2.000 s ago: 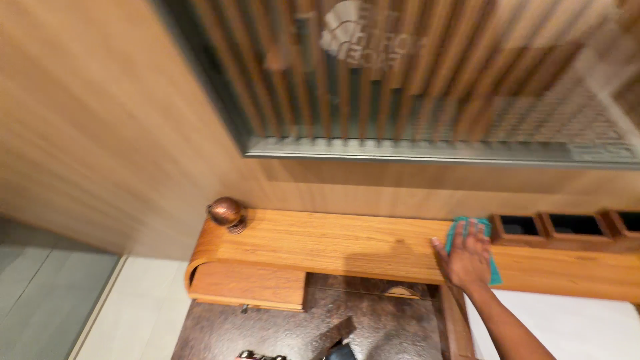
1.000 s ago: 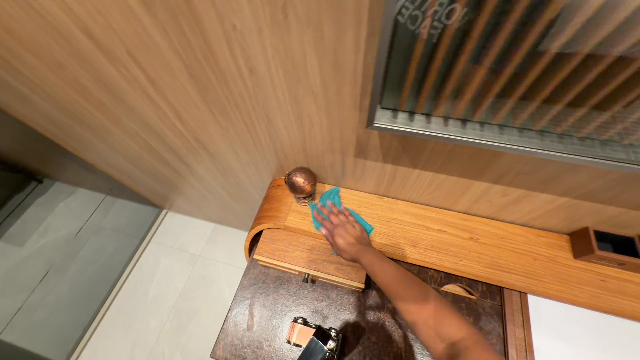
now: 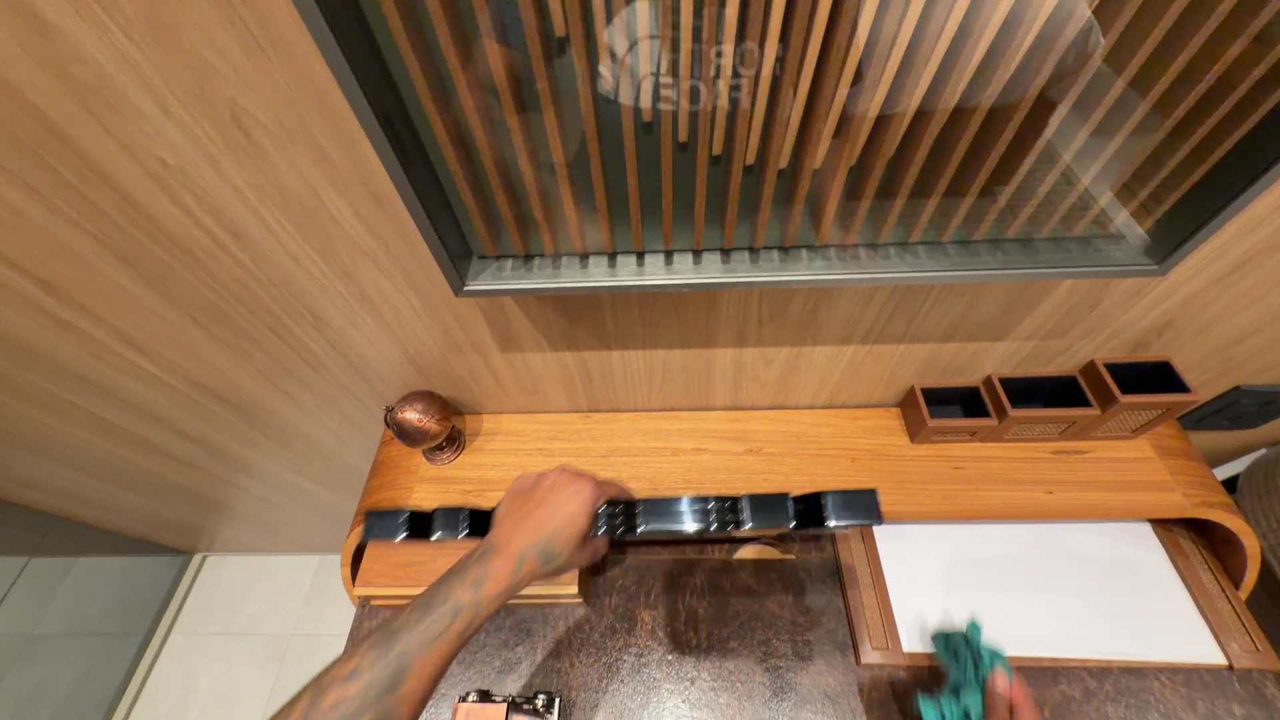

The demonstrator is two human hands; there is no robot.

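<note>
My left hand grips a long, dark, glossy object with stepped blocks, held level over the front edge of the raised wooden shelf; what it is exactly I cannot tell. At the lower right, my right hand, mostly out of frame, pinches a crumpled teal cloth beside the white sheet in a brown-framed desk pad. A small copper-coloured globe stands at the shelf's left end.
Three brown boxes with dark insides stand at the shelf's right. A copper-coloured model vehicle sits on the dark mottled desktop. Behind rises a wood-panelled wall with a framed window. Pale floor tiles show at lower left.
The teal cloth, on the shelf beside the globe one second ago, is now over the desk at right. My left hand has come into view holding the long dark object. The view has shifted.
</note>
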